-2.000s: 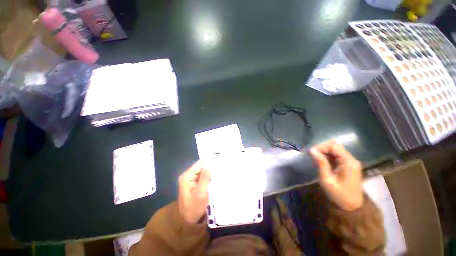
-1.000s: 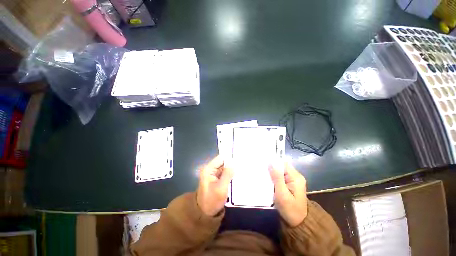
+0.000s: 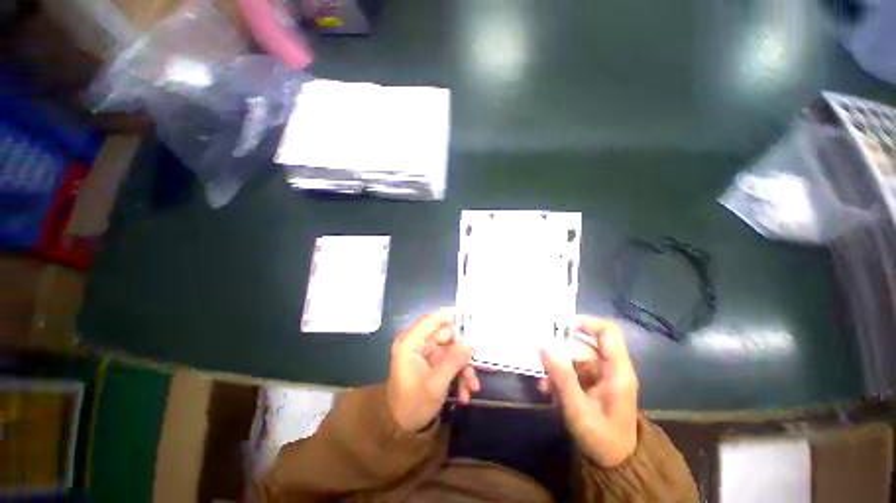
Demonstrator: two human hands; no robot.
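A white backing card with dark slots and holes along its side edges is in front of me at the near table edge. My left hand grips its lower left corner. My right hand grips its lower right corner. No cord can be made out on the card. A black cord bundle lies in a loose loop on the table to the right. A second card pile lies low to the left. What lies under the held card is hidden.
Tall white card stock stands back left, beside a crumpled plastic bag and a pink bottle. A translucent tray and dotted sheets are at right. An open carton is below the table edge.
The view has shifted, so the table things sit further left or lower. My right hand has come from beside the cord bundle to the card. Both hands now hold the card's lower corners.
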